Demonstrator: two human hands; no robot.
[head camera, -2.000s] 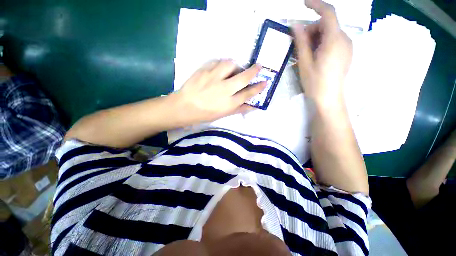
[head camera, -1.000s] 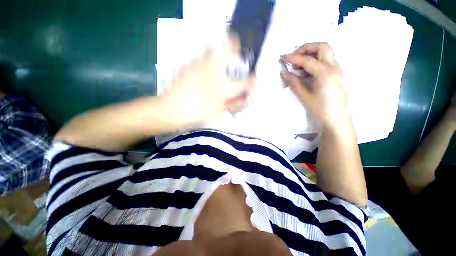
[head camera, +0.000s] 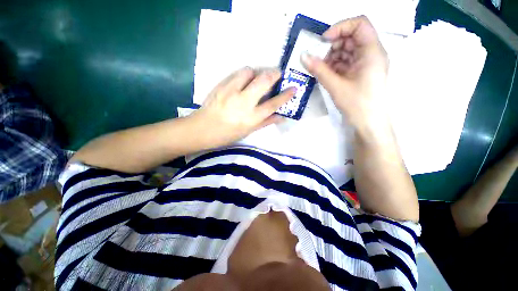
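Note:
A black phone body (head camera: 291, 48) lies tilted on white sheets, its far end up and to the right. Its near half shows a white-and-blue dotted keypad area (head camera: 293, 102). My left hand (head camera: 241, 105) steadies the body from the left, fingers on its left edge and keypad area. My right hand (head camera: 355, 65) pinches a pale rectangular display piece (head camera: 309, 48) between thumb and fingers, over the phone's upper half. Whether the piece is seated or held just above cannot be told. The piece hides most of the display recess.
A white stack (head camera: 437, 102) with uneven edges lies at the right on the dark-green tabletop (head camera: 113, 74). White sheets (head camera: 216, 57) lie under the work. A person's plaid sleeve (head camera: 28, 142) is at the left, another person's arm (head camera: 483, 196) at the right.
The blurred phone body, raised in my left hand a second ago, is now held still on the sheets. My right hand has moved up and left, onto its display area with the pale piece.

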